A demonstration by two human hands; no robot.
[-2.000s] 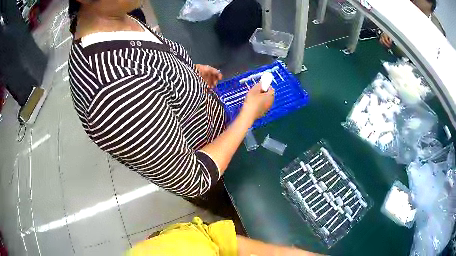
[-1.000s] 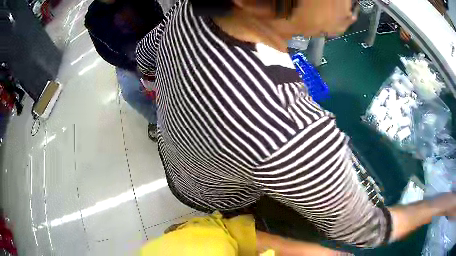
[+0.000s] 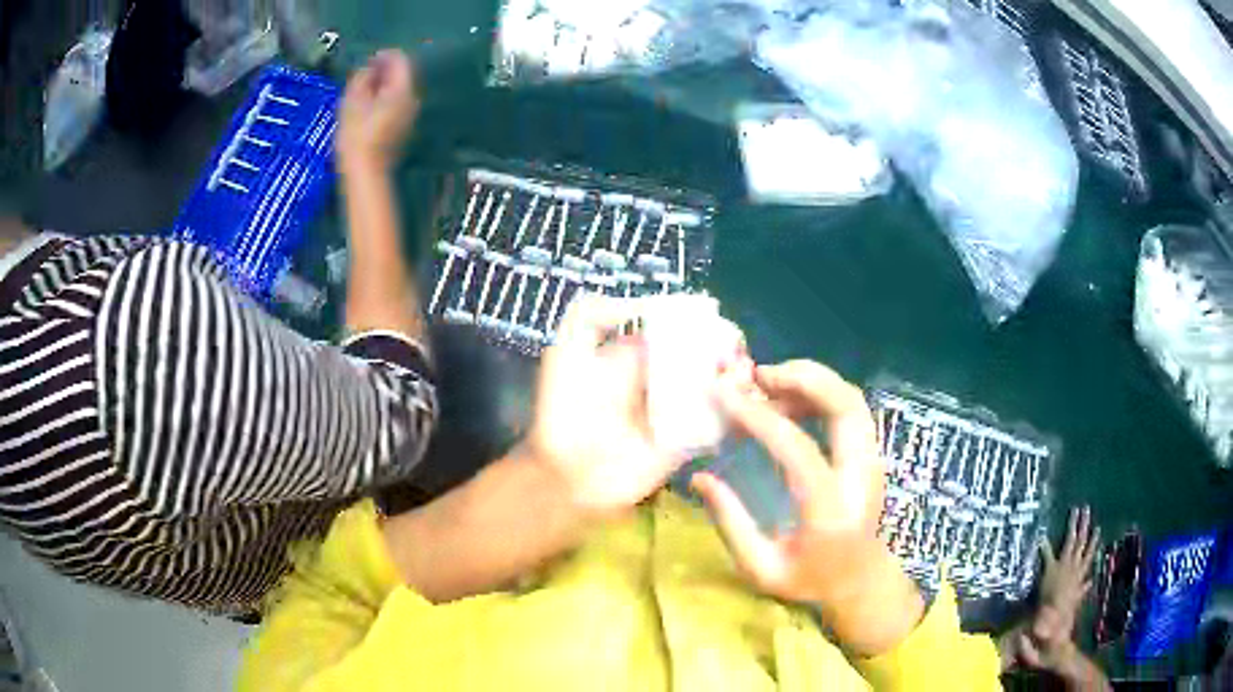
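Note:
My left hand (image 3: pixel 595 406) is at the middle of the view, in front of my yellow clothing. It holds a white block-like piece (image 3: pixel 683 365), overexposed and blurred, so its details cannot be told. My right hand (image 3: pixel 811 487) is just to the right, fingers spread and bent, its fingertips at the white piece's right side. Whether it grips the piece cannot be told. Behind my left hand lies a clear blister tray (image 3: pixel 453 291) with rows of white hammer-shaped pieces. A similar filled tray (image 3: pixel 967 493) lies to the right of my right hand.
A person in a striped top (image 3: pixel 230 406) is at the left, an arm reaching past a blue tray (image 3: pixel 271 176). A cloudy bag (image 3: pixel 974 149), a white-filled box (image 3: pixel 811 156) and a bag of white parts (image 3: pixel 582 34) lie beyond. Another person's hand (image 3: pixel 1071 581) and a second blue tray (image 3: pixel 1174 595) are lower right.
The view has swung from the striped neighbour to the bench in front of me. Both my hands are now in view with the white piece. The neighbour's arm is back near the blue tray.

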